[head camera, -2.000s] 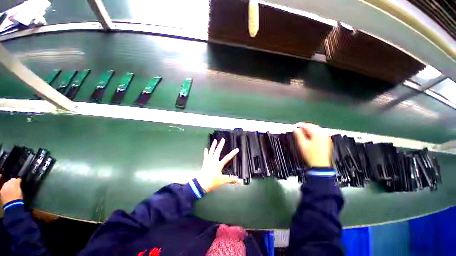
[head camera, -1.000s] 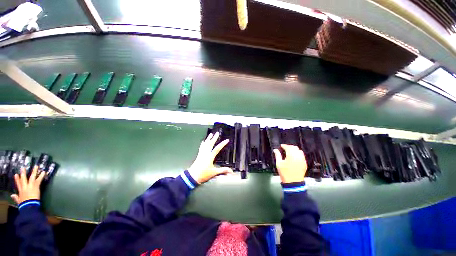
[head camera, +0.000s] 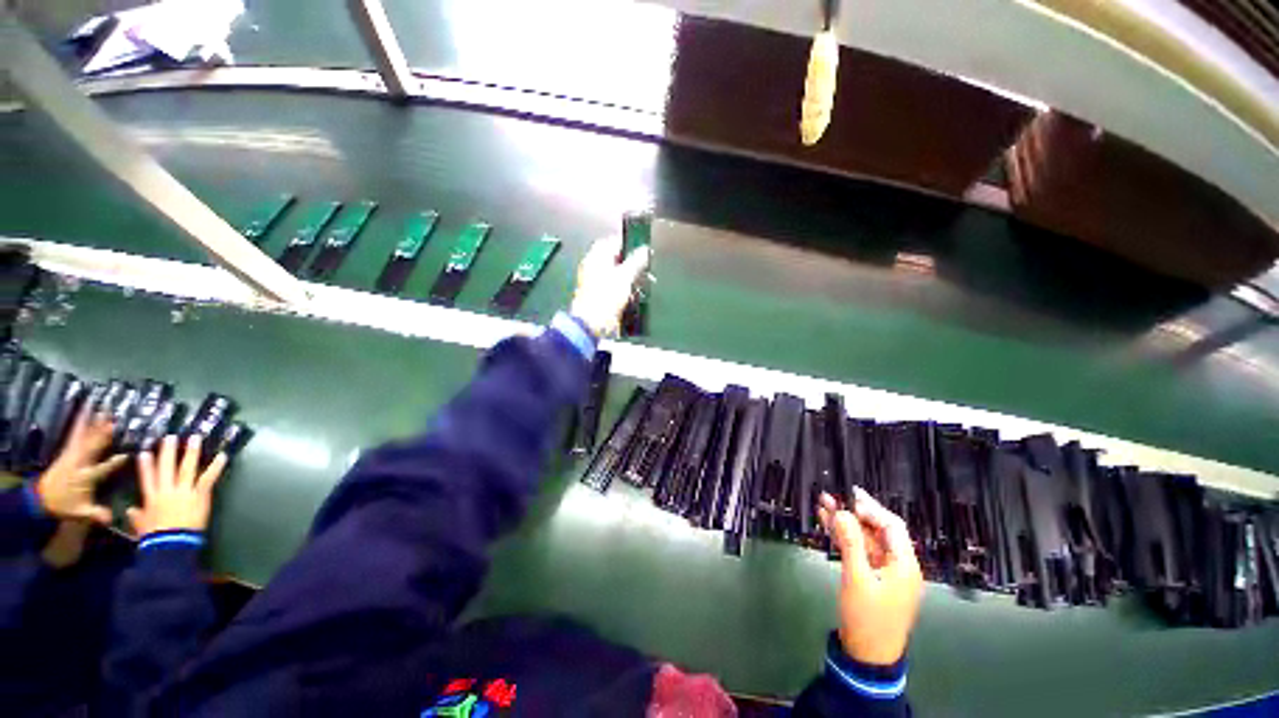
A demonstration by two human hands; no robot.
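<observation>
My left hand (head camera: 606, 288) reaches over the white strip and is closed on a green circuit board (head camera: 635, 232) with a black lower part, the rightmost of the spaced boards. My right hand (head camera: 873, 568) is at the near edge of a long overlapping row of black back covers (head camera: 954, 505). Its fingers are curled and touch or hover over the row; I cannot tell whether they grip a cover. One black cover (head camera: 593, 400) lies a little apart at the row's left end.
More circuit boards (head camera: 463, 262) lie spaced beyond the white strip (head camera: 421, 320). Another person's two hands (head camera: 171, 488) rest by black parts (head camera: 98, 414) at left. A slanting metal post (head camera: 168, 190) crosses the left side. Brown cardboard (head camera: 898, 105) stands beyond; a pale object hangs above.
My left hand has left the row's left end and moved forward over the strip onto the board. My right hand has shifted along the near edge. The left-end covers are more spread. The view has shifted.
</observation>
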